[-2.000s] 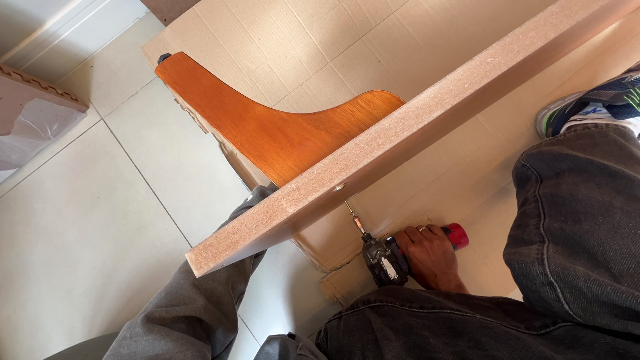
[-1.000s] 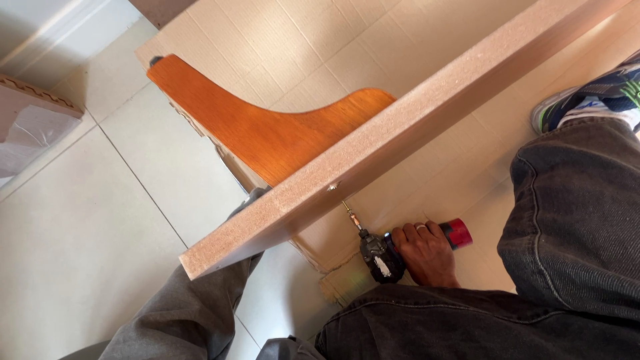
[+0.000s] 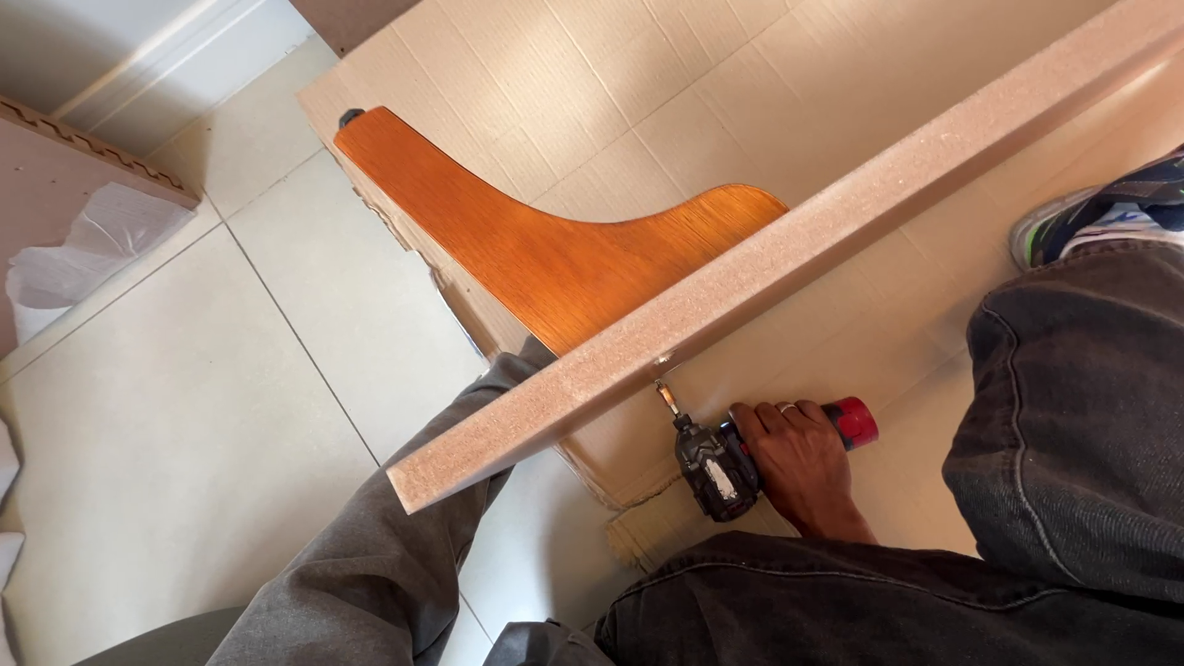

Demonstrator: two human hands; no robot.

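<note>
My right hand (image 3: 797, 460), with a ring on one finger, grips a black cordless impact driver (image 3: 720, 470) with a red battery end. The driver's bit (image 3: 667, 398) points up at a small metal fitting (image 3: 663, 359) on the lower face of a long fibreboard panel (image 3: 740, 268), which stands on edge and crosses the view diagonally. Whether the bit touches the fitting I cannot tell. Against the panel's far side rests a curved orange-brown wooden leg (image 3: 573, 250) with a dark foot (image 3: 351, 117) at its tip. My left hand is out of view.
Flattened cardboard (image 3: 555, 120) lies under the work on a tiled floor (image 3: 185, 416). My trouser legs (image 3: 1082, 407) flank the panel, and a patterned shoe (image 3: 1101, 213) is at the right. At the left stands a board (image 3: 65, 176) with torn white wrapping (image 3: 102, 240).
</note>
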